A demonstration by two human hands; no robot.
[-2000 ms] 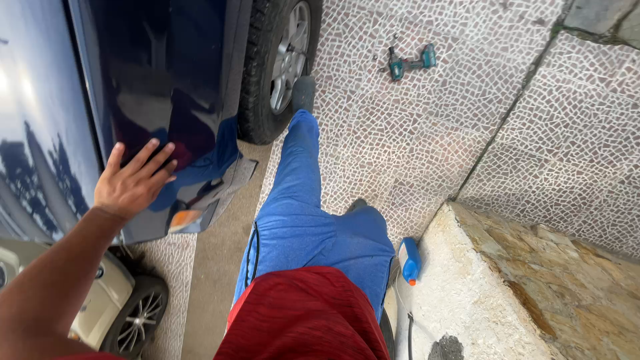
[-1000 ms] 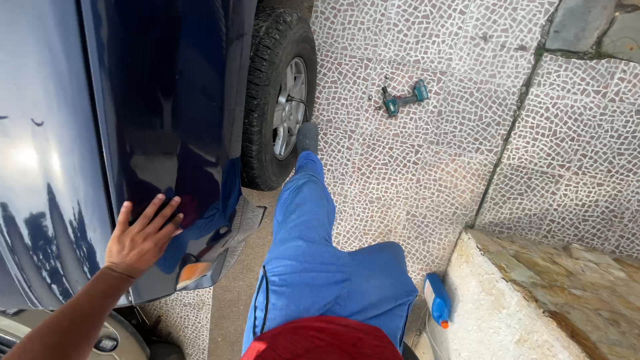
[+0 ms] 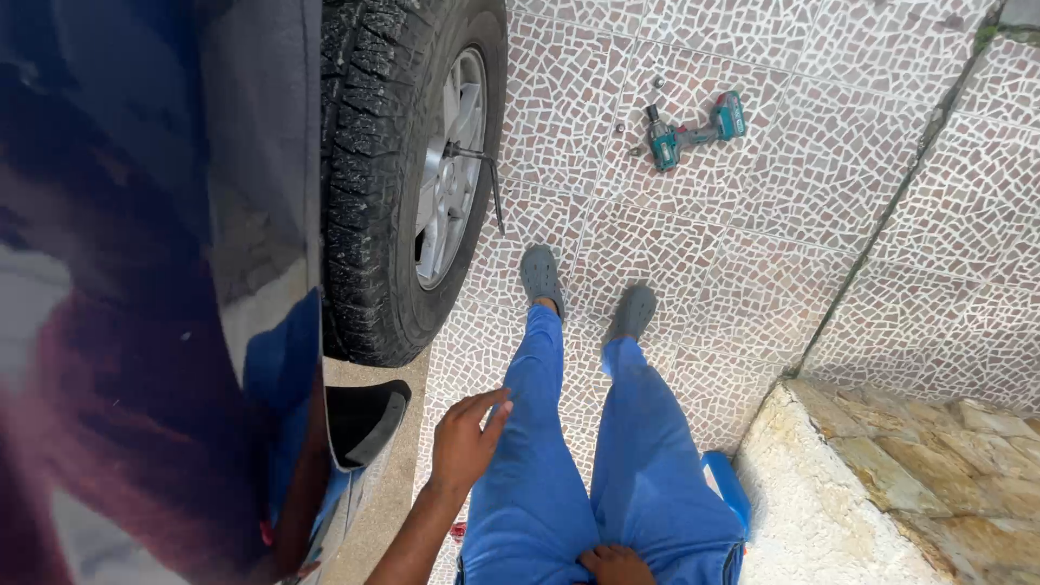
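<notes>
My left hand [image 3: 471,435], empty with its fingers slightly bent and apart, is above my left thigh, to the right of the dark blue car [image 3: 146,244]. At the bottom edge, my right hand [image 3: 616,564] is against the front of my blue trousers, only partly visible; whether it holds anything cannot be told. Ahead on the left stands the car's wheel [image 3: 451,187] with a black lug wrench [image 3: 494,191] on its hub area. A teal cordless impact wrench [image 3: 686,138] lies on the paving, with several small metal nuts [image 3: 658,82] near its socket.
A low stone-topped wall [image 3: 918,479] rises at the lower right, with a blue plastic bottle [image 3: 727,487] beside it. My grey clogs [image 3: 540,275] stand on mosaic-pattern tiles, close to the tyre. The car's bumper corner [image 3: 366,422] juts out at my left.
My left hand has come off the car's bodywork and is now in the air over my leg. Both feet now stand on the tiles near the wheel. The view has shifted closer to the wheel.
</notes>
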